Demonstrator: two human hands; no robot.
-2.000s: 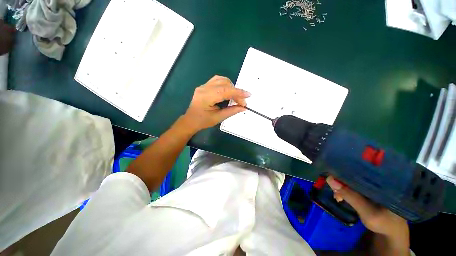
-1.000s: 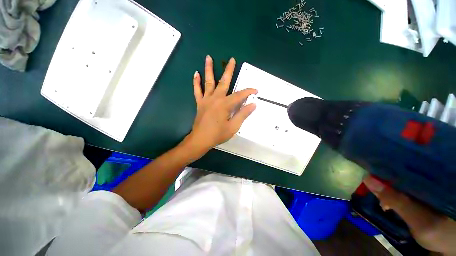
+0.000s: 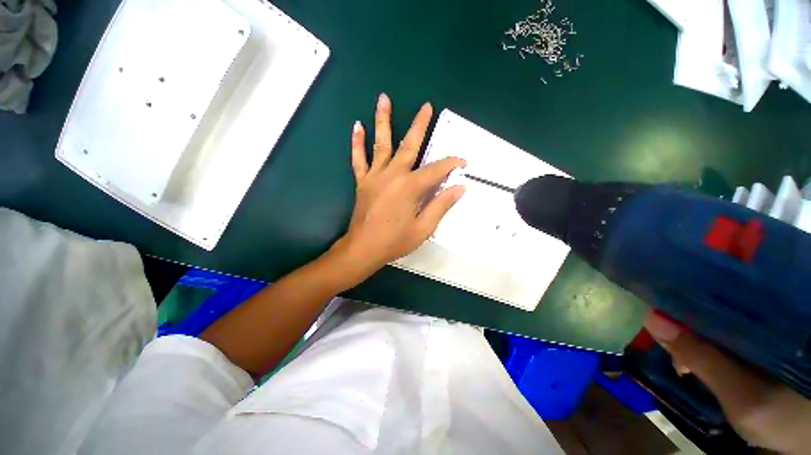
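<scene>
A white panel lies on the green bench in front of me. My left hand rests over its left edge, fingers spread, with thumb and forefinger on either side of the bit's tip. Whether a screw is between them is too small to tell. My right hand, partly cut off by the right edge, grips a dark blue drill driver. Its thin dark bit points left, with the tip at the panel's upper left area.
A larger white panel lies at left. A scattered pile of screws is at the top. White parts are heaped at upper right, with white layers behind the drill. A grey cloth and a person's white sleeve are at left.
My left hand has left the dark bit end it held and opened out on the panel. The drill has moved right and its bit tip now meets the panel between my fingertips.
</scene>
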